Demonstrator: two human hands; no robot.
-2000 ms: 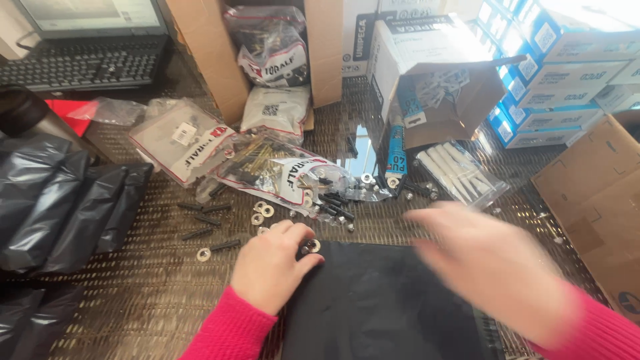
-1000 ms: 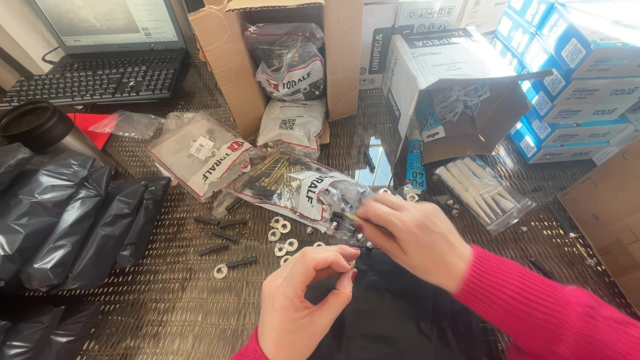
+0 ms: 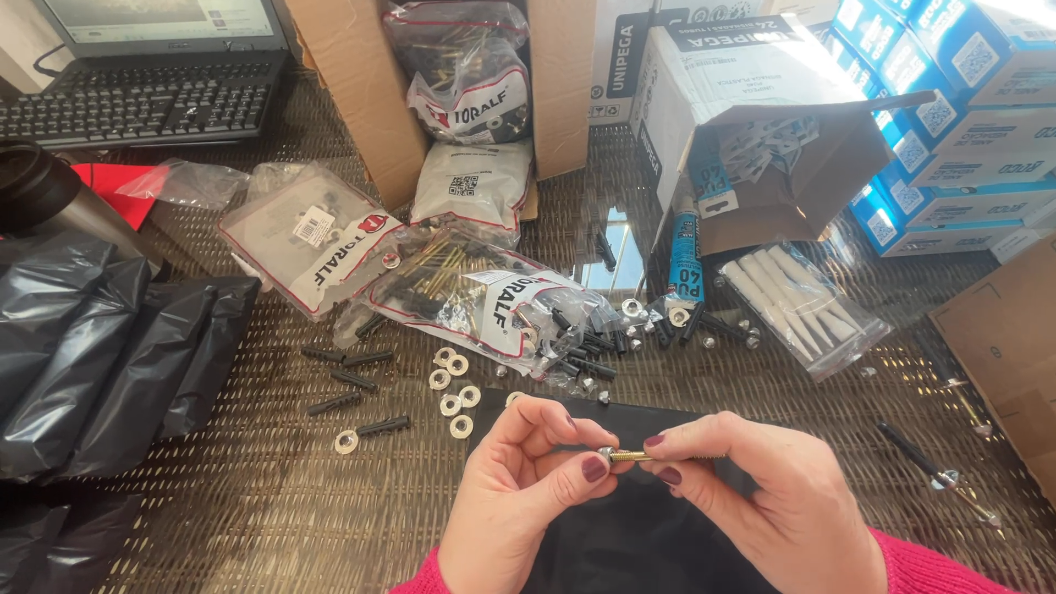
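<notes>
Between my two hands, above a black plastic bag, lies a brass-coloured threaded screw, roughly level. My left hand pinches a small metal nut at the screw's left end. My right hand grips the shaft between thumb and forefinger; part of it is hidden by the fingers. Beyond the hands, an open clear bag of screws and plugs spills black wall plugs, and pale washers lie to its left. Small nuts are scattered near its mouth.
Black packages are heaped at left beside a steel tumbler, with a laptop behind. Cardboard boxes, an open carton and blue boxes stand at the back. A bag of white nozzles and a screw assembly lie at right.
My right hand has come back from the pile of small parts to meet my left hand. The screw now shows between my fingers.
</notes>
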